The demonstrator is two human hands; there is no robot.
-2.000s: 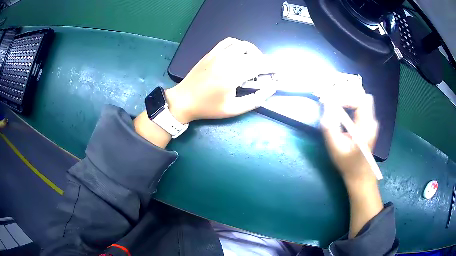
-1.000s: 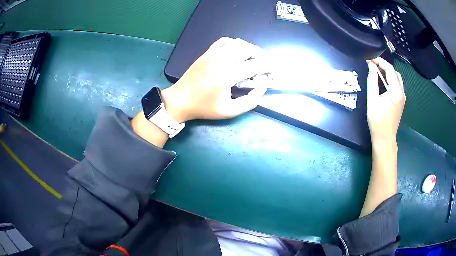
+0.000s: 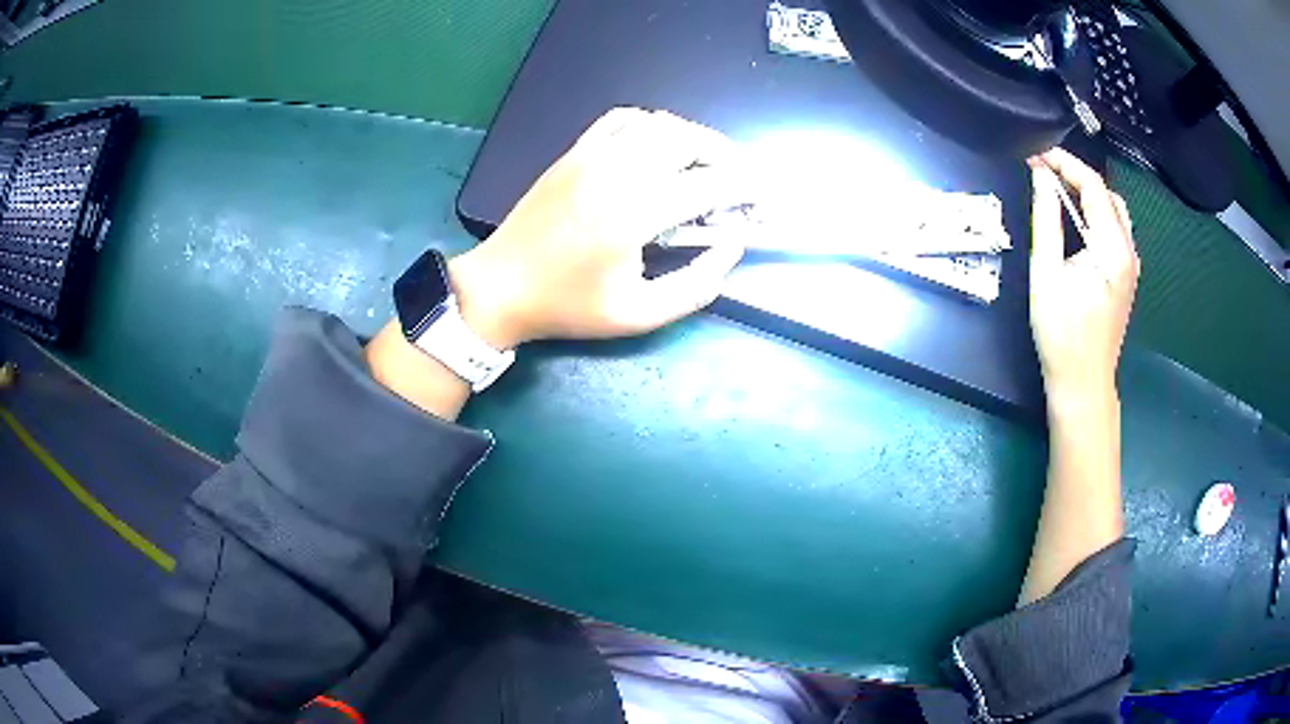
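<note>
My left hand (image 3: 613, 234) grips the left end of a silver strip fixture (image 3: 966, 224) on the black work mat (image 3: 637, 85). The strip's middle is lost in white glare. A second silver bar (image 3: 962, 273) lies at an angle just below its right end. My right hand (image 3: 1084, 283) is at the mat's right side, apart from the strips, and holds a thin pale stick (image 3: 1070, 212) between its fingers; the stick's tip cannot be made out.
The microscope's round black base (image 3: 955, 85) is at the upper right, with a keyboard (image 3: 1118, 64) beyond. A small silver piece (image 3: 808, 31) lies at the mat's back. A black gridded tray (image 3: 57, 212) is far left. A whitish oval lid (image 3: 1214, 508) lies at right.
My right hand has moved from the strip's right end out to the right with the stick, uncovering the strip ends. My left hand stays on the strip. The view has shifted slightly.
</note>
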